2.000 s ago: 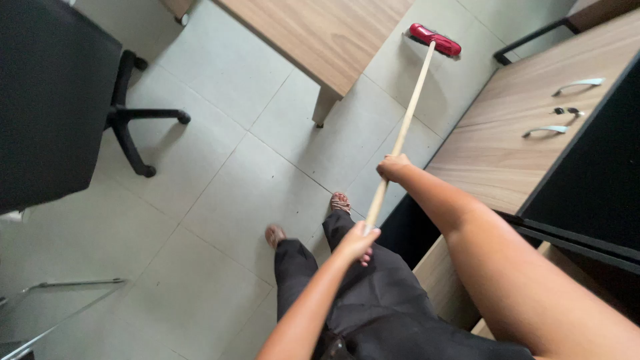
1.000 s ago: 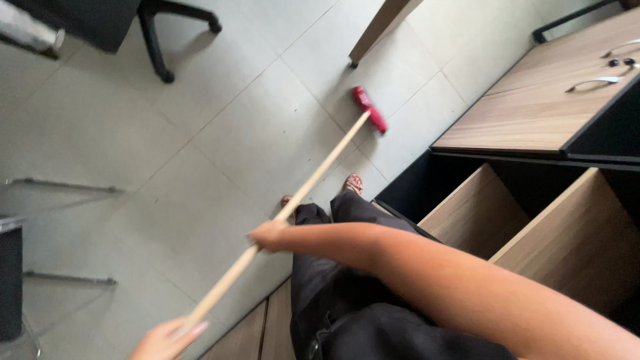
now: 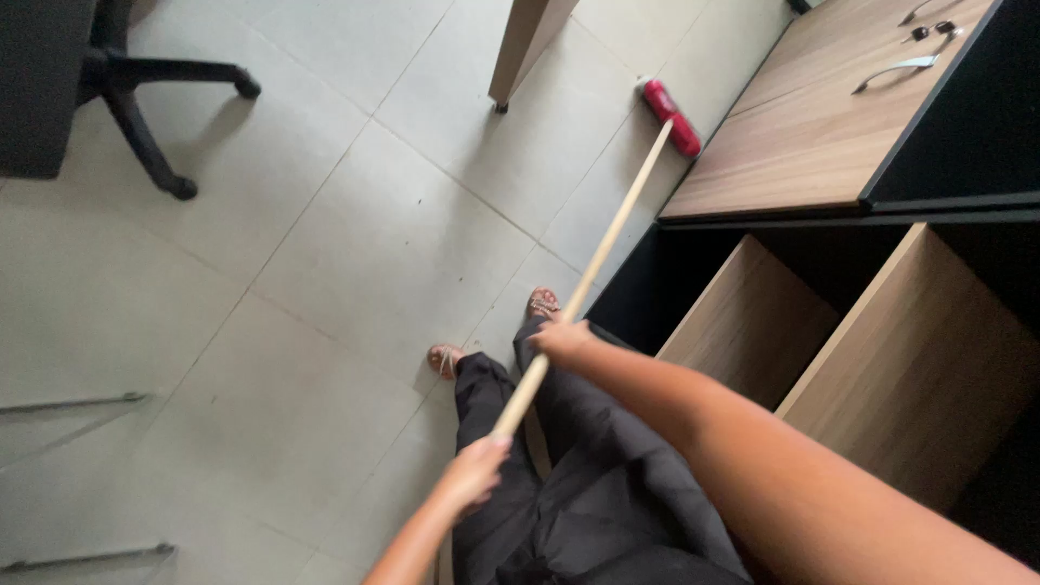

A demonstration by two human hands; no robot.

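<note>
A broom with a pale wooden handle (image 3: 621, 219) slants across the view, its red head (image 3: 670, 118) on the tiled floor close to the base of a wooden cabinet. My left hand (image 3: 479, 470) is closed round the handle's near end. Farther up the shaft, my right hand (image 3: 561, 337) grips it, just above my dark trousers. Several small dark specks (image 3: 461, 279) lie on the floor left of the handle. The underside of the broom head is hidden.
The wood-fronted cabinet (image 3: 800, 106) with metal handles and open shelving (image 3: 918, 357) run along the right. A desk leg (image 3: 528, 49) stands at the top centre. A black wheeled chair base (image 3: 171, 73) is at upper left, metal chair legs (image 3: 73, 404) at lower left.
The broom head was beyond the desk leg's right side, then nearer my feet; now it is up beside the cabinet. Both hands stay on the handle. The view has shifted.
</note>
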